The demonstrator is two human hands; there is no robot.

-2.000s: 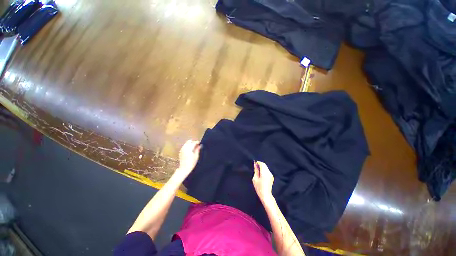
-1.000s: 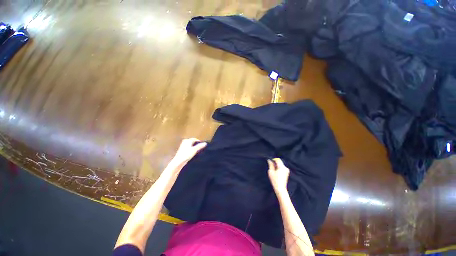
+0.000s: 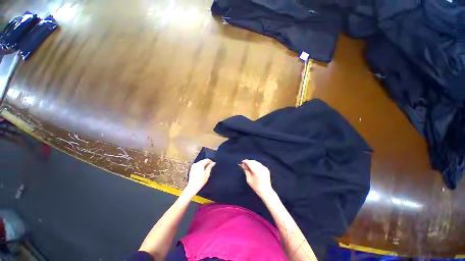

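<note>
A black-navy garment (image 3: 306, 153) lies bunched at the table's near edge, in front of the pink apron. My left hand (image 3: 201, 175) pinches the garment's left part near its edge, fingertips together. My right hand (image 3: 256, 176) is a short way to the right, over the same garment, with its fingertips closed. A tiny glint shows at the right fingertips; whether it is a tool or thread is too small to tell.
The glossy brown table (image 3: 153, 66) has a worn, yellow-marked edge with pale thread clippings (image 3: 92, 148). A large dark garment pile (image 3: 423, 61) fills the upper right, with a length (image 3: 278, 23) reaching left. Small shiny folded stacks (image 3: 28, 33) lie at the far left.
My right hand has moved left, closer to my left hand. My left hand has moved slightly down the cloth. The garment's left part has shifted and folded. The camera view has also shifted.
</note>
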